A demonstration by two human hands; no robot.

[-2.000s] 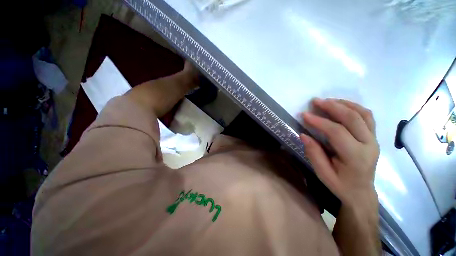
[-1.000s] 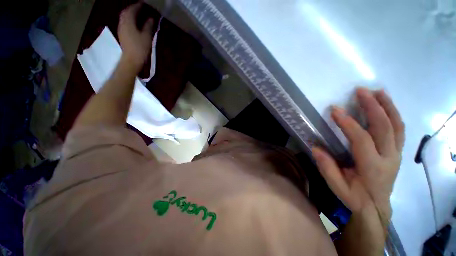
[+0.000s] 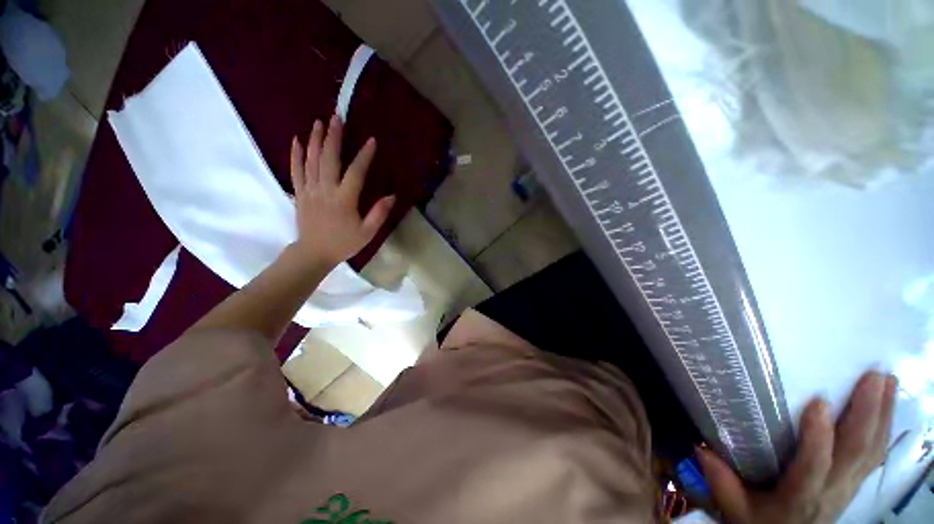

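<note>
A white fabric panel [image 3: 210,179] lies on the dark red surface [image 3: 271,61] at the left, its lower end hanging over the near edge. My left hand [image 3: 336,205] lies flat with fingers spread at the panel's right edge, over the dark red cloth. A narrow white strip [image 3: 354,84] lies just beyond its fingertips. Another white strip [image 3: 152,295] lies left of the panel. My right hand [image 3: 809,466] rests at the ruler-marked table edge [image 3: 655,235], fingers on the white table top and thumb at the rim, partly cut off by the bottom edge. It holds nothing visible.
A blurred, pale bundle of cloth or threads [image 3: 809,87] lies on the table at upper right. Tiled floor [image 3: 512,220] shows between the two surfaces. Blue and orange items [image 3: 681,486] are below the table edge near my right hand. Dark cloth is at lower left.
The view has turned toward the left surface. My left hand has moved back toward me over the white panel, fingers now spread. My right hand appears lower in view, still at the table edge.
</note>
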